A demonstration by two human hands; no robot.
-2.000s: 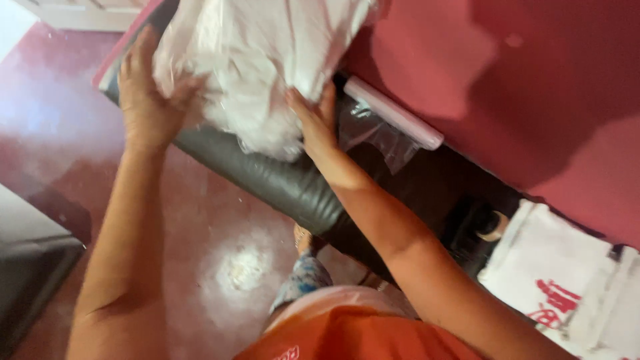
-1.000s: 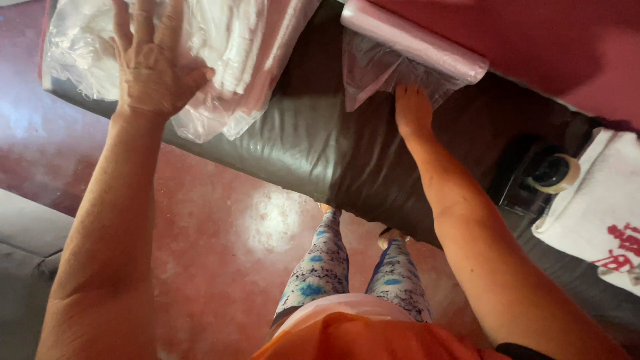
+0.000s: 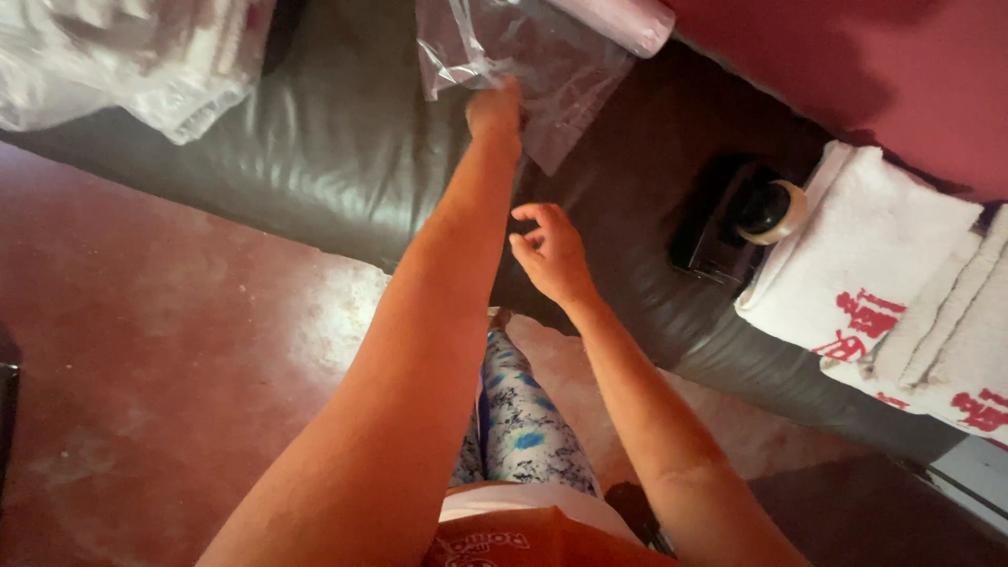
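Note:
My left hand [image 3: 496,114] reaches to the clear plastic film [image 3: 551,87] and its fingers are closed at the film's front part, somewhat blurred. This film lies beside a roll of plastic [image 3: 622,22] on the dark leather-like couch [image 3: 339,157]. Lower and to the right, my right hand [image 3: 554,250] hovers with curled fingers apart and nothing between thumb and forefinger. At the upper left rests a plastic-wrapped bundle of white cloth [image 3: 157,55], touched by neither hand.
Folded white towels [image 3: 890,236] with red writing lie at the right of the couch. A tape roll [image 3: 780,213] on a dark dispenser-like object stands beside them. A red wall [image 3: 890,71] runs behind. Below the couch is the reddish floor [image 3: 157,331].
My left hand has left the wrapped bundle and moved right to the plastic film. My right hand has come away from the film towards my body. The view has shifted right.

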